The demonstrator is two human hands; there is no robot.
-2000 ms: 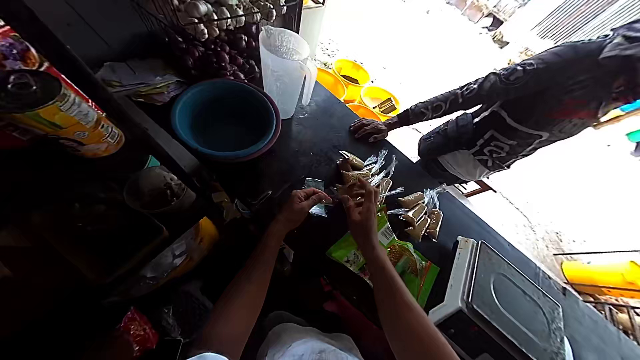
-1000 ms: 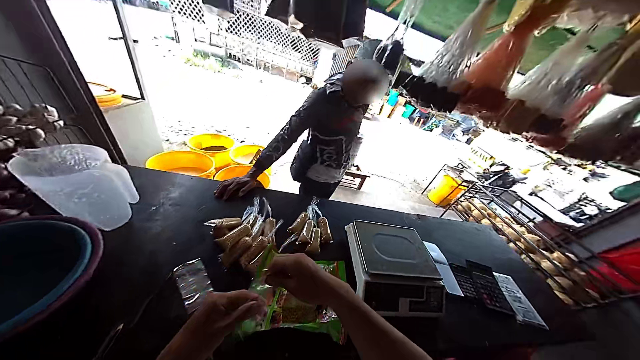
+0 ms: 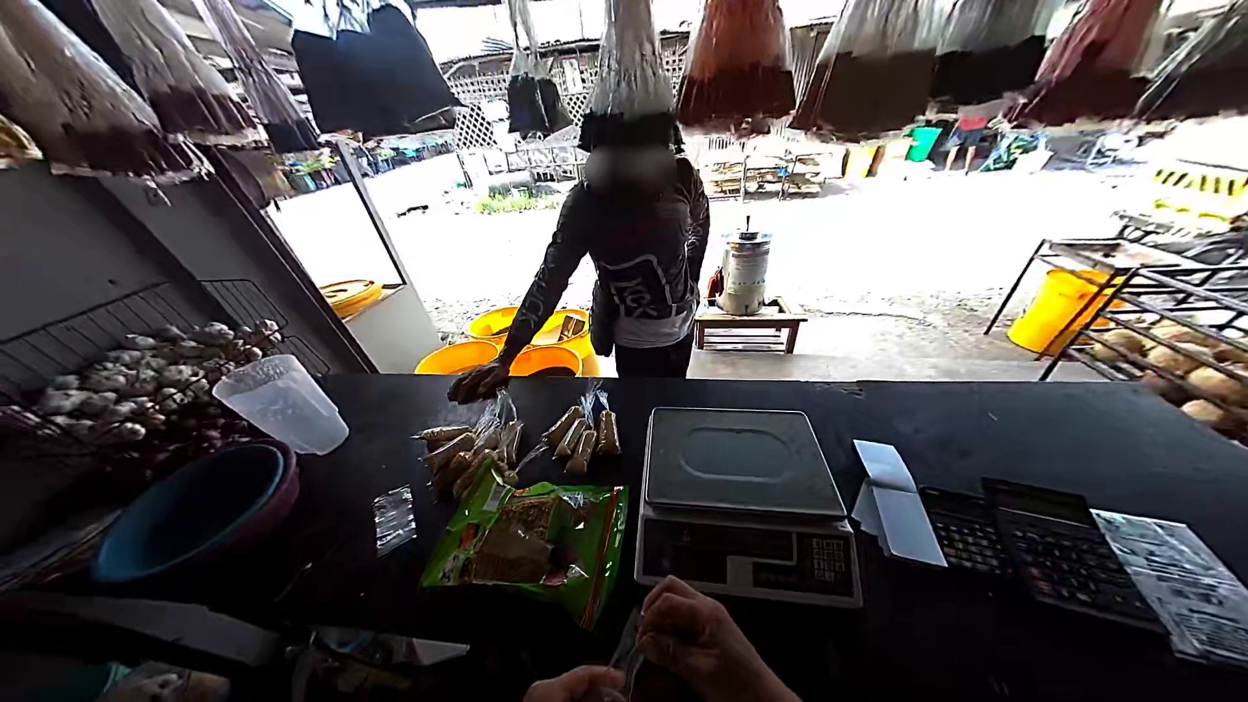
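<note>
At the bottom middle, my right hand point(image 3: 697, 634) pinches a thin clear plastic bag point(image 3: 629, 648), just in front of the digital scale point(image 3: 746, 463). My left hand point(image 3: 577, 684), partly cut off by the frame's lower edge, holds the same bag lower down. Left of the scale lies a green plastic packet point(image 3: 526, 551) with brown contents in its window. Behind it are small tied bags of brown powder point(image 3: 453, 453) and a second cluster of such bags point(image 3: 582, 439). A small clear plastic packet point(image 3: 394, 520) lies flat left of the green one.
Across the black counter point(image 3: 926, 419) stands a person point(image 3: 634, 253), one hand on its far edge. A plastic jug point(image 3: 283, 402), blue basin point(image 3: 195, 512) and garlic basket point(image 3: 146, 380) are at left. Calculators point(image 3: 1058, 551) and papers point(image 3: 897, 502) lie at right. Filled bags point(image 3: 736, 73) hang overhead.
The view has swung up and right. My hands were over the green packet and by the tied bags; now they are right of the packet, in front of the scale.
</note>
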